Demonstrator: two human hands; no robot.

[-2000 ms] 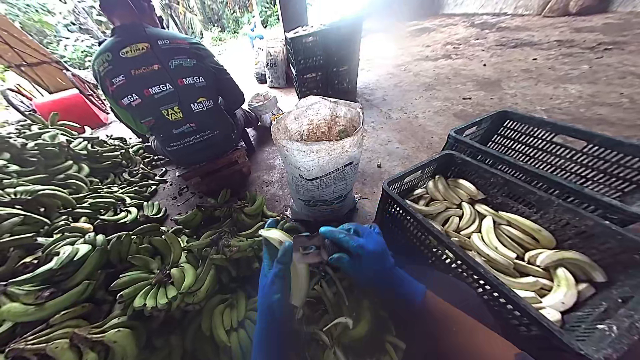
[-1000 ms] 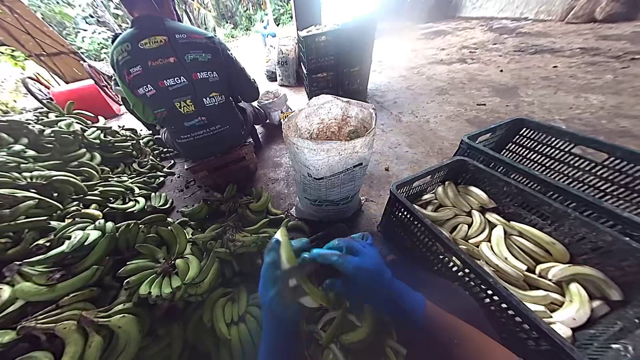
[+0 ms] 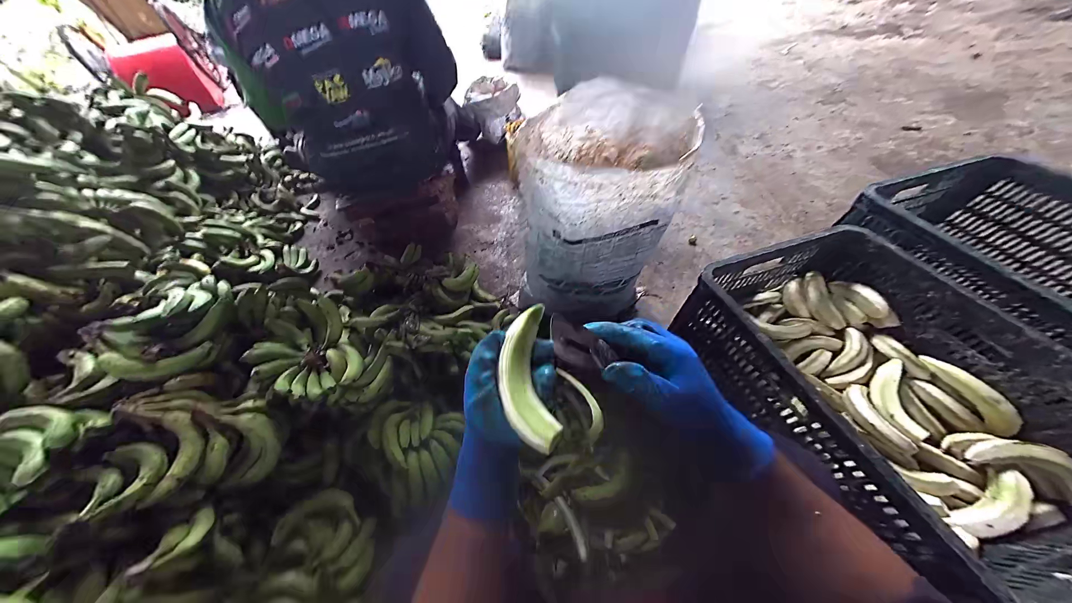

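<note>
My left hand [image 3: 494, 402], in a blue glove, holds a partly peeled green banana [image 3: 526, 381] upright, its pale side towards me. My right hand [image 3: 662, 368], also in a blue glove, grips a dark peeling tool [image 3: 578, 342] just right of the banana; its exact kind is hard to tell. A curved strip of peel [image 3: 589, 406] hangs between my hands. Below them lies a heap of green peelings [image 3: 586, 494]. At the right, a black plastic crate [image 3: 787, 410] holds several peeled bananas [image 3: 900, 402].
Green banana bunches [image 3: 193, 360] cover the ground at left. A white woven sack [image 3: 599, 209] with brownish contents stands ahead. A person in a dark printed shirt [image 3: 343, 92] sits beyond the bunches, back to me. A second black crate [image 3: 921, 209] adjoins the first; a red object [image 3: 163, 71] lies far left.
The banana stands more upright in my left hand, and its peeled face shows. My right hand has moved slightly off it to the right. The view has tilted downward.
</note>
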